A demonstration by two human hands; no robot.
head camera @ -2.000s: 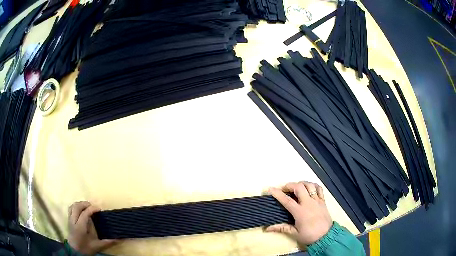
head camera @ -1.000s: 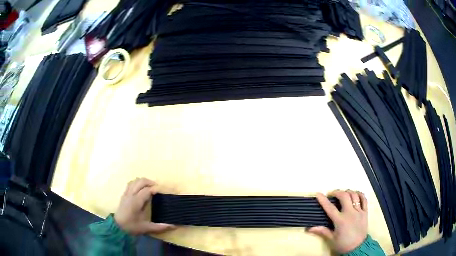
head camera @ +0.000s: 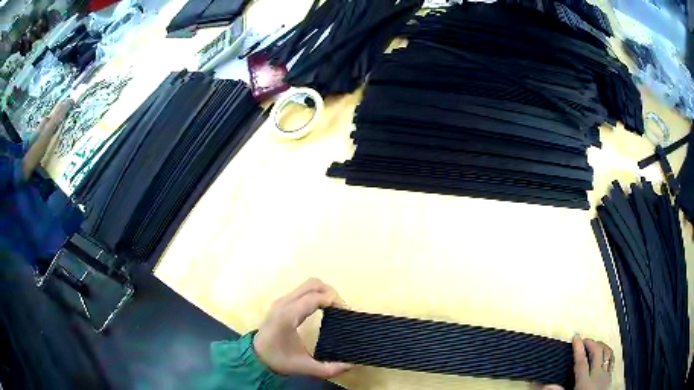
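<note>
A strap bundle, a ribbed black band of several straps side by side, lies at the near edge of the table between my hands. My left hand grips its left end, with the thumb below and fingers above. My right hand holds its right end and is partly cut off by the bottom edge of the picture. The main strap stack lies in rows beyond the bundle. The loose strap pile lies at the right with crossing strips.
A masking tape roll and a dark red card lie left of the main stack. The left strap stack runs along the left table edge. A person in dark blue sits at the left, near a metal frame.
The view has swung to the left, so the table's things appear farther right and more of the left side and the person show. Both hands still hold the bundle's ends.
</note>
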